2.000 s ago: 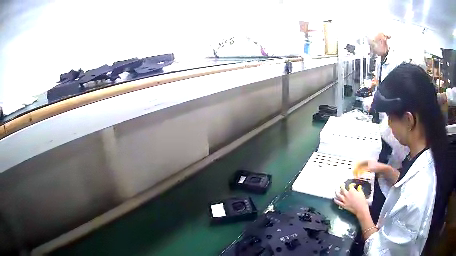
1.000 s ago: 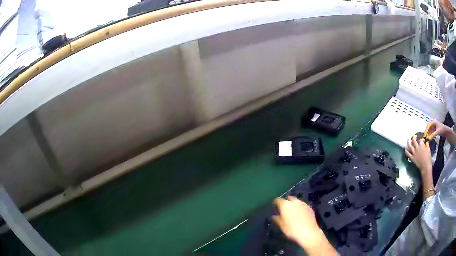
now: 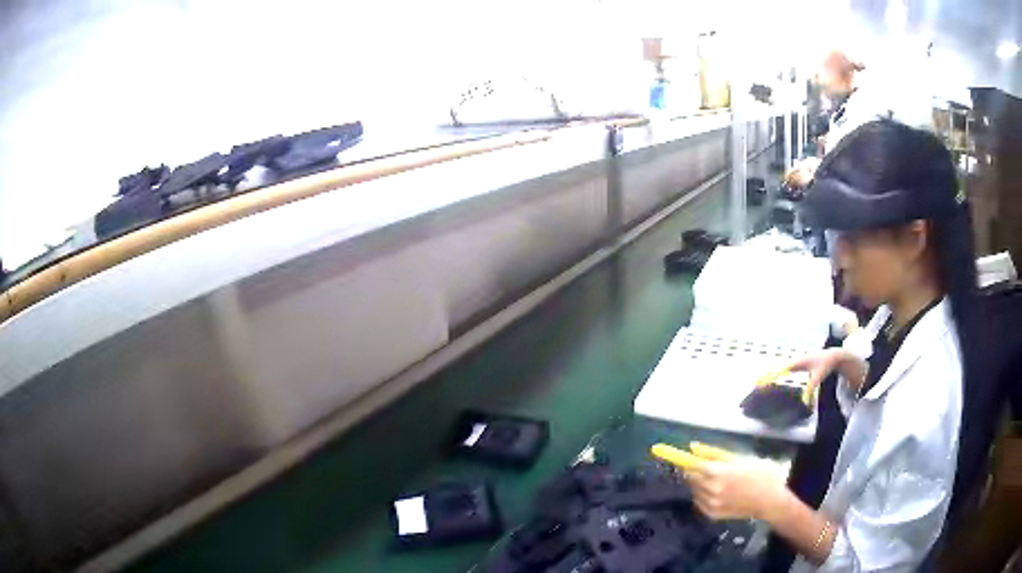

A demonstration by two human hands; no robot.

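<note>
No hand of mine is in the picture. Nearest in front of me on the dark green conveyor lie two black housings. The nearer housing [image 3: 462, 513] has a white label [image 3: 411, 516] at its left end. The farther housing [image 3: 507, 439] lies behind it to the right, with a smaller white label. A jumbled pile of black inner panels [image 3: 628, 526] lies at the bench edge to their right, cut off by the bottom of the frame.
A neighbouring worker in a white coat [image 3: 897, 392] sits at the right, with yellow on the fingertips, one hand at a black part [image 3: 779, 403] over a white perforated tray [image 3: 717, 375]. A white-edged shelf [image 3: 336, 229] runs along the left, with dark parts [image 3: 241, 162] on top.
A hand over the pile's left side one second ago is now out of view. The view has swung up and right. The neighbour's nearer hand has moved off the black part, towards the pile.
</note>
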